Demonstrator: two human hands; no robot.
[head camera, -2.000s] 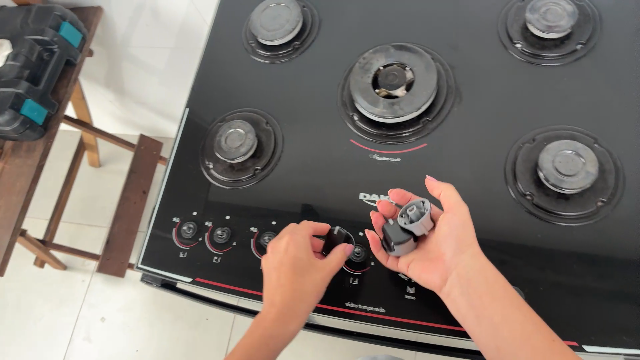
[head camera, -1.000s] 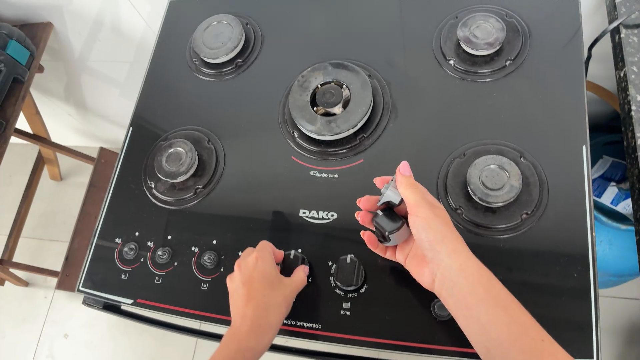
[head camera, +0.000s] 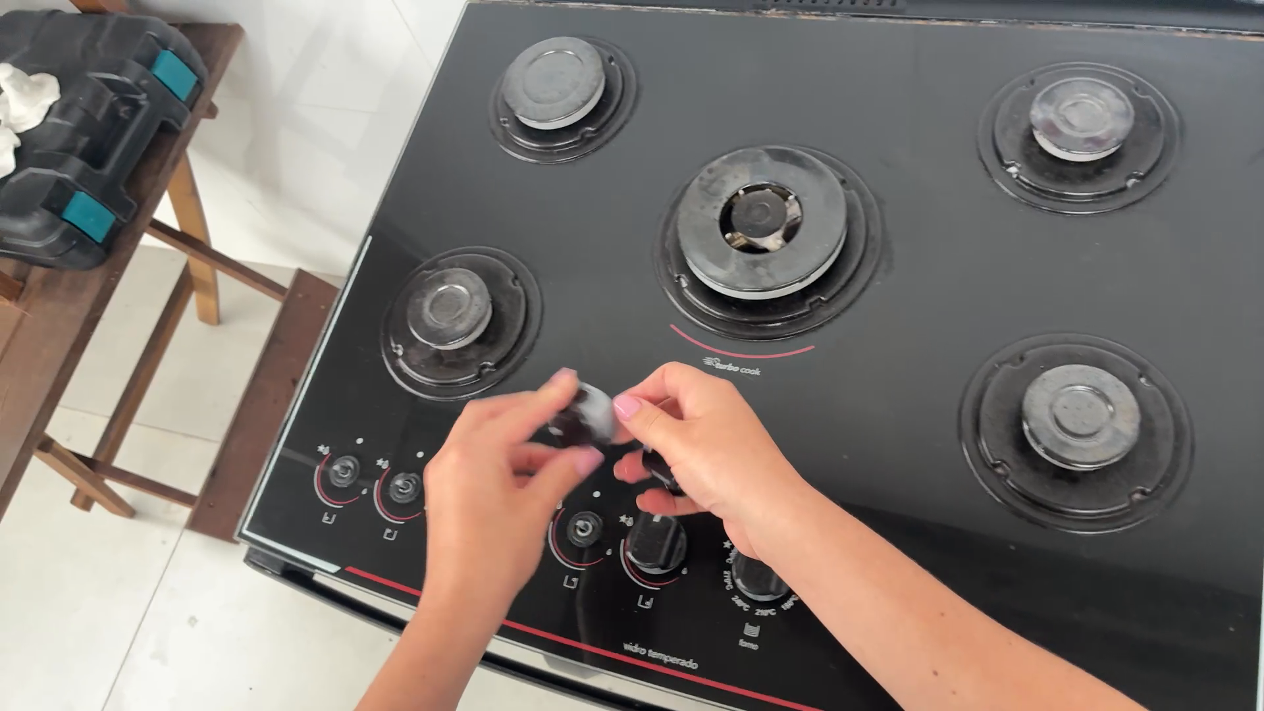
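Over the front of a black glass cooktop (head camera: 918, 296), my left hand (head camera: 504, 474) grips a stove control knob (head camera: 578, 420), blurred, its pale underside turned toward my right hand (head camera: 701, 444). The right fingertips touch or nearly touch that knob, and another dark knob (head camera: 662, 470) is tucked in the right fingers. Below my hands, one black knob (head camera: 657, 541) sits on its shaft, and the oven knob (head camera: 758, 575) is partly behind my right wrist. Bare knob shafts show at the left (head camera: 344, 471), beside it (head camera: 405, 486), and nearer the middle (head camera: 585, 529).
Several burners surround the large central burner (head camera: 762, 222); the front left burner (head camera: 449, 308) is close to my left hand. A black case with teal latches (head camera: 89, 128) lies on a wooden table (head camera: 59, 346) at the left. The stove's front edge (head camera: 553, 662) runs below my forearms.
My left hand has left the control beside the oven knob, where a knob now sits, and holds another knob near my right hand. Two seconds ago it held a knob over that spot.
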